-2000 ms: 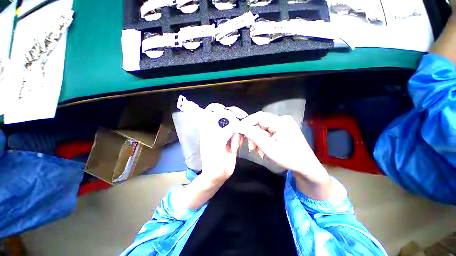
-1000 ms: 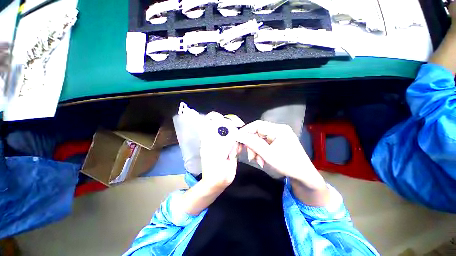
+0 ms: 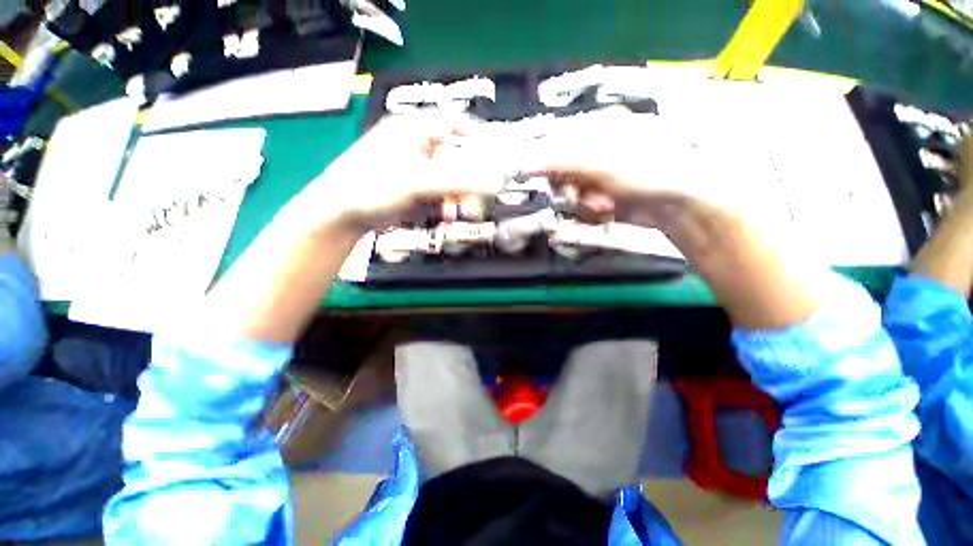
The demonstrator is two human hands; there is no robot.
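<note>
My left hand [image 3: 427, 176] and my right hand [image 3: 613, 197] are over the black foam watch tray [image 3: 469, 269], overexposed and blurred. A small pale watch head [image 3: 523, 192] shows between their fingertips, over the middle of the tray; whether the fingers grip it cannot be told. Partly strapped watches [image 3: 464, 237] with white bands lie in the tray's near row. More white bands [image 3: 440, 94] show in the far row. The hands hide much of the tray's middle.
Loose white straps lie on paper at left [image 3: 181, 229]. White paper [image 3: 811, 181] lies right of the tray. Other black trays stand at upper left [image 3: 288, 53] and far right [image 3: 891, 160]. Blue-sleeved people sit at both sides. A red stool [image 3: 726, 437] and an open cardboard box [image 3: 309, 400] are below.
Both hands have moved from above the lap, where they held a watch and strap, up and forward over the tray. The view has shifted, showing more of the bench and its yellow tape.
</note>
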